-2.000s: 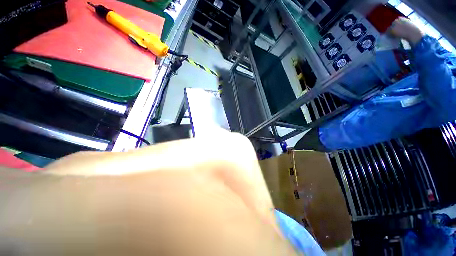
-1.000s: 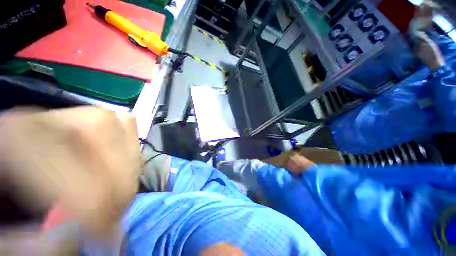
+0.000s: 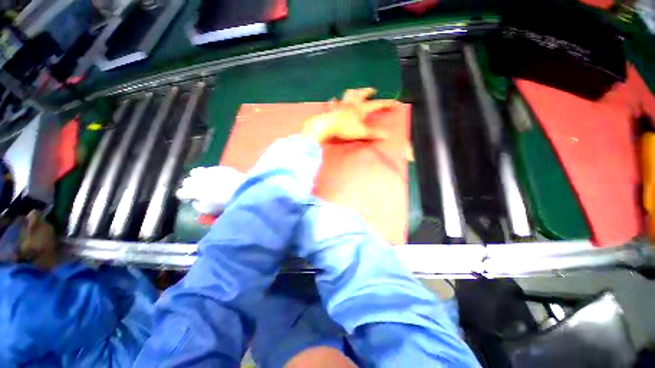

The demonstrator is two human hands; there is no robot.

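Observation:
A red-orange pad (image 3: 366,183) lies on a green board (image 3: 309,72) in front of me. My arms cross over it. My bare left hand (image 3: 350,121) is above the upper part of the pad, tinted orange and blurred, with its fingers apart and nothing visible in it. My right hand (image 3: 210,188), in a white glove, reaches out from under the left sleeve at the pad's left edge. Its fingers point left, and whether it holds anything cannot be told.
Silver rollers (image 3: 156,169) flank the board on both sides. A metal rail (image 3: 503,259) runs nearest my body. At right are a black box (image 3: 564,61), another red pad (image 3: 585,162) and a yellow-orange screwdriver (image 3: 649,169), cut by the edge. A person's blue sleeve (image 3: 61,309) is at lower left.
My view has swung left from the aisle to the line. The screwdriver and black box have shifted right in view. The near blurred bare hand is gone from the foreground; both hands now reach over the pad.

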